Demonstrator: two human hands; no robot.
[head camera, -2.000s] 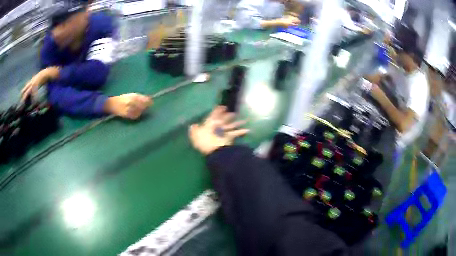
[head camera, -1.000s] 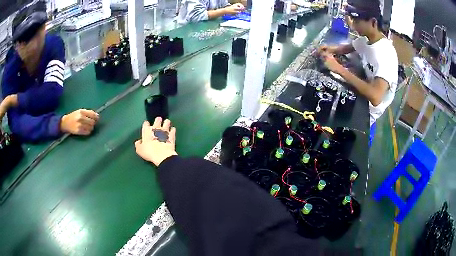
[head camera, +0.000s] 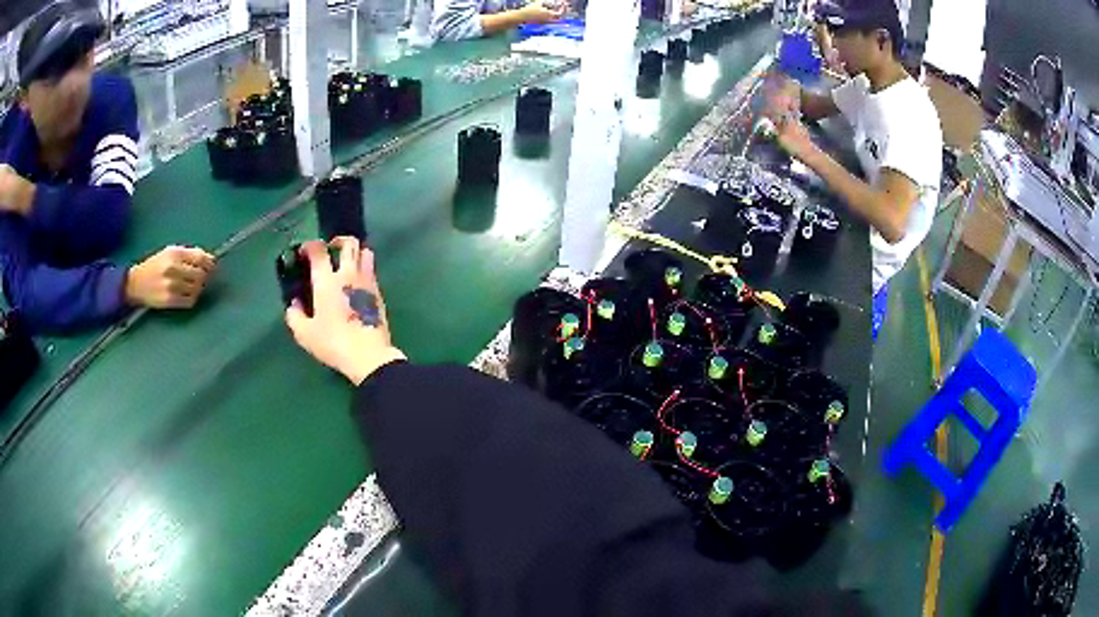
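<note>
My right hand (head camera: 338, 311) reaches over the green belt (head camera: 229, 386) from the lower right in a black sleeve. Its fingers are curled on a black cylindrical housing (head camera: 292, 275), covering its right side. A dark patch shows on the hand; I cannot tell what it is. Another black housing (head camera: 340, 207) stands just behind, and one (head camera: 479, 157) stands farther right. My left hand is out of the picture.
Black housings with red leads and green parts (head camera: 717, 368) crowd the side bench at right, with a yellow cord (head camera: 675, 250) behind. A white post (head camera: 597, 151) rises near the belt edge. A person's fist (head camera: 171, 277) rests at left. A blue stool (head camera: 964, 416) stands at right.
My hand has gone from open with spread fingers to curled on the nearest housing. The view has shifted, so the bench and belt housings appear farther left.
</note>
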